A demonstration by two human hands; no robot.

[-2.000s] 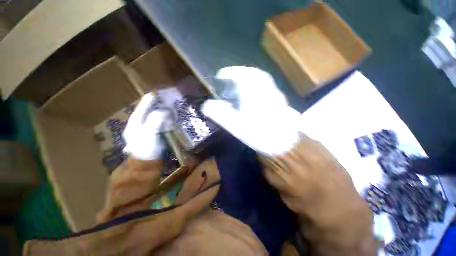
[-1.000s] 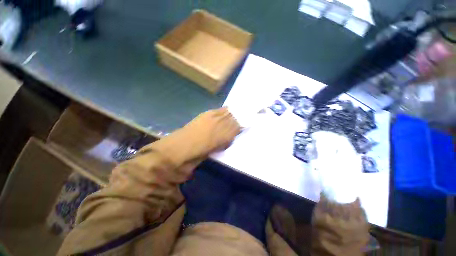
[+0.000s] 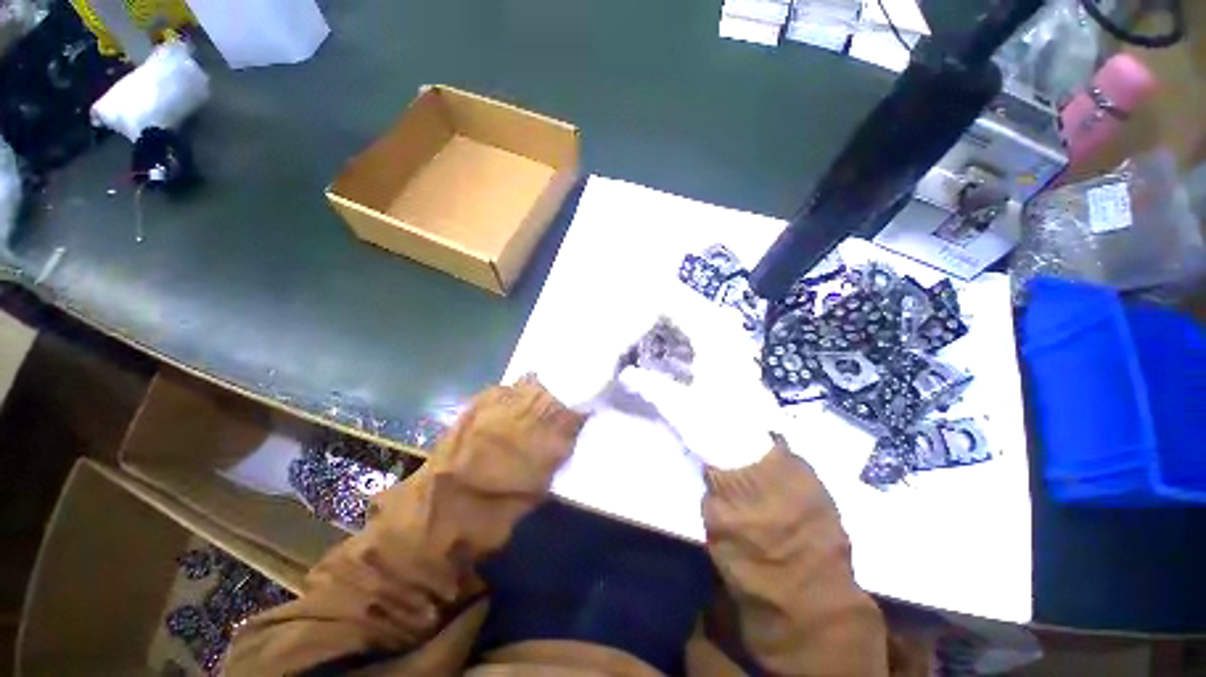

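Observation:
My left hand (image 3: 589, 364) and my right hand (image 3: 701, 397), in white gloves that blend into the white work sheet (image 3: 926, 556), are together over the sheet's left half. A small grey-brown metallic part (image 3: 664, 349) shows between the fingertips; both hands appear to hold it. Finger outlines are washed out. A pile of loose dark bracket parts (image 3: 846, 344) with round holes lies on the sheet to the right of my hands. A thick black tapered tool (image 3: 860, 172) slants down over the pile's left edge.
An open cardboard tray (image 3: 463, 192) stands left of the sheet. A blue bin (image 3: 1104, 397) is at the right, with a clear bag (image 3: 1111, 225) and a grey-white device (image 3: 972, 185) behind. A large carton (image 3: 93, 569) and narrow carton (image 3: 185, 430) holding parts are below the bench edge at lower left.
The view has swung from the cartons to the sheet. My right hand has left the pile and moved left; my hands now meet over the sheet with a small part between them.

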